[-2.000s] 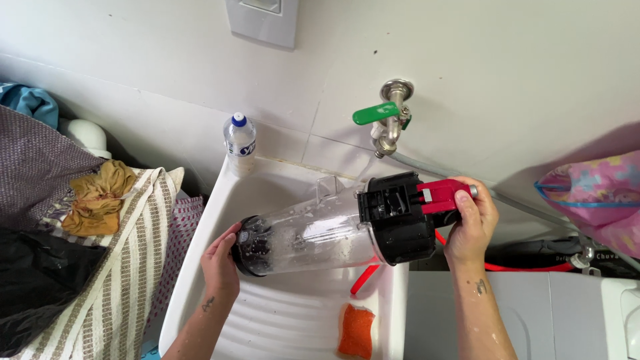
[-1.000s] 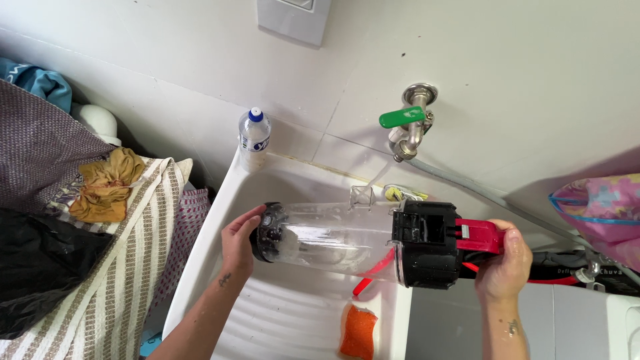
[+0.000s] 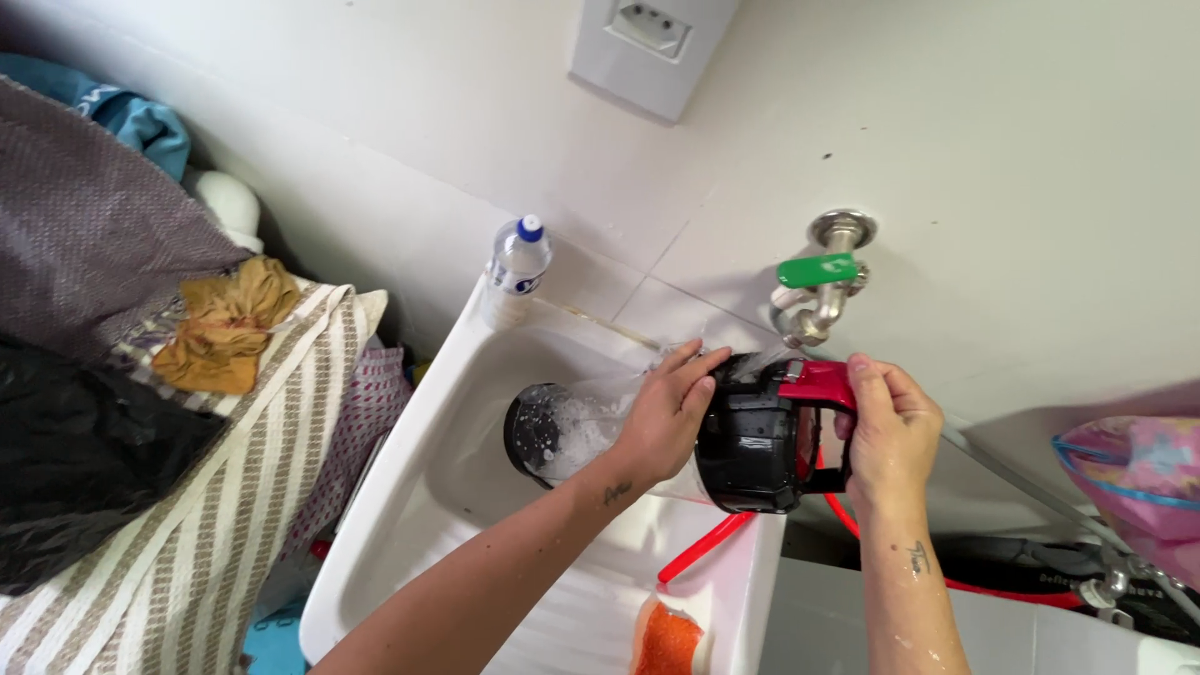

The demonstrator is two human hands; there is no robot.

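Note:
A clear plastic canister [image 3: 600, 412] with a black collar and a black base lies tilted over the white laundry sink [image 3: 375, 525], with water and suds inside its lower part. My right hand [image 3: 886, 422] grips its red and black handle [image 3: 820, 382] at the collar end. My left hand [image 3: 670, 408] rests on the canister beside the collar, fingers spread; whether it grips from below is hidden. Water runs from the metal tap [image 3: 814, 323] with a green lever onto the black collar.
A bottle with a blue cap [image 3: 521, 253] stands on the sink's back corner. An orange sponge [image 3: 667, 642] and a red hose [image 3: 703, 548] are at the sink's right. Striped cloth [image 3: 187, 506] hangs at left, and a wall socket [image 3: 652, 33] is above.
My left hand has moved from the canister's base to near its collar. The collar is now under the tap, with water running onto it.

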